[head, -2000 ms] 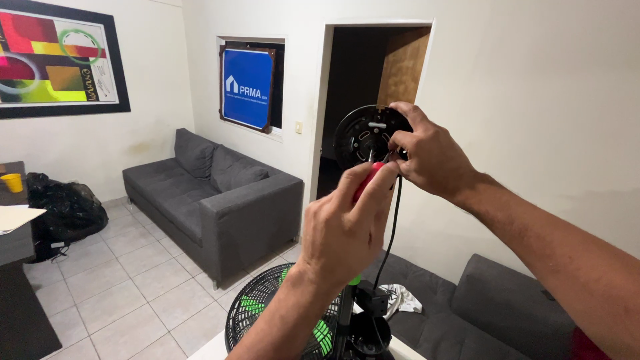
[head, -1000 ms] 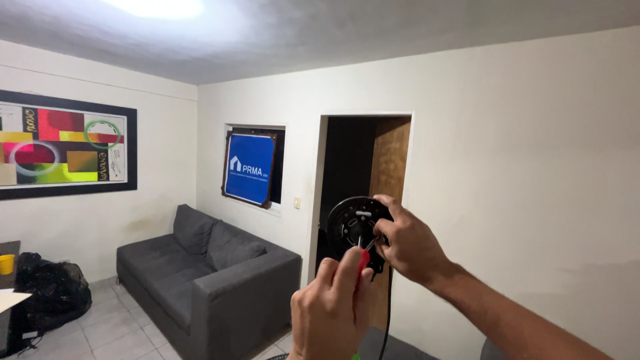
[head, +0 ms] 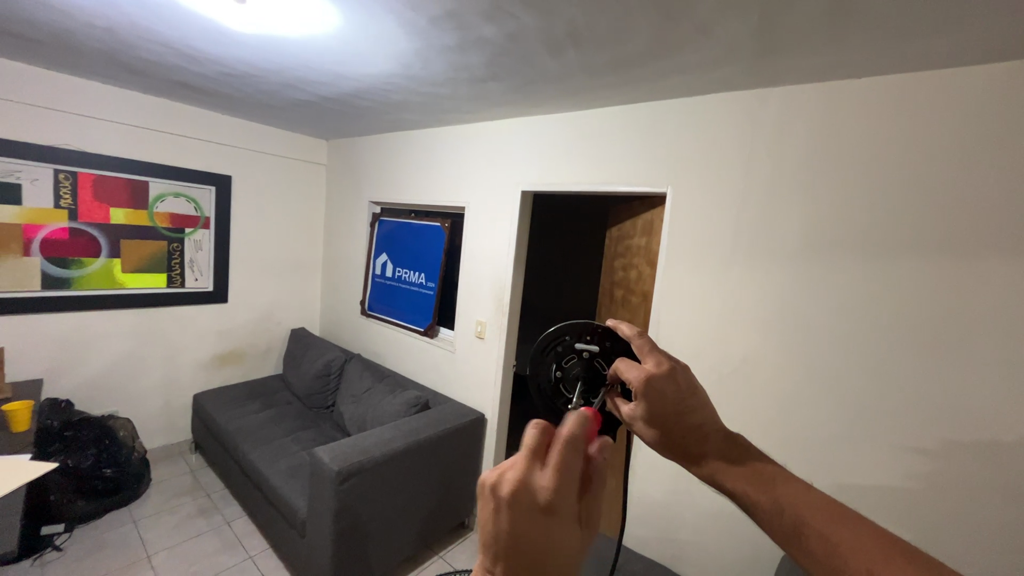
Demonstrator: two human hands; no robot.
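A round black fan motor plate [head: 570, 360] with slots and screw holes is held up in front of the doorway, its slotted face toward me. My right hand [head: 660, 392] grips its right edge, thumb and fingers near a small metal part. My left hand [head: 544, 492], slightly blurred, is closed around a screwdriver with a red handle [head: 592, 422]. The metal shaft points up at the lower middle of the plate; whether its tip touches a screw cannot be told. A black cable [head: 626, 496] hangs down below the plate.
A grey sofa [head: 344, 472] stands against the wall beyond my hands, left of the doorway with its wooden door [head: 632, 272]. Black bags [head: 88, 464] lie on the tiled floor at the left, beside a dark table with a yellow cup [head: 18, 415].
The view has tilted up, so the fan guard and base seen two seconds ago have left the frame, apart from a sliver. Both hands still hold the plate and the screwdriver.
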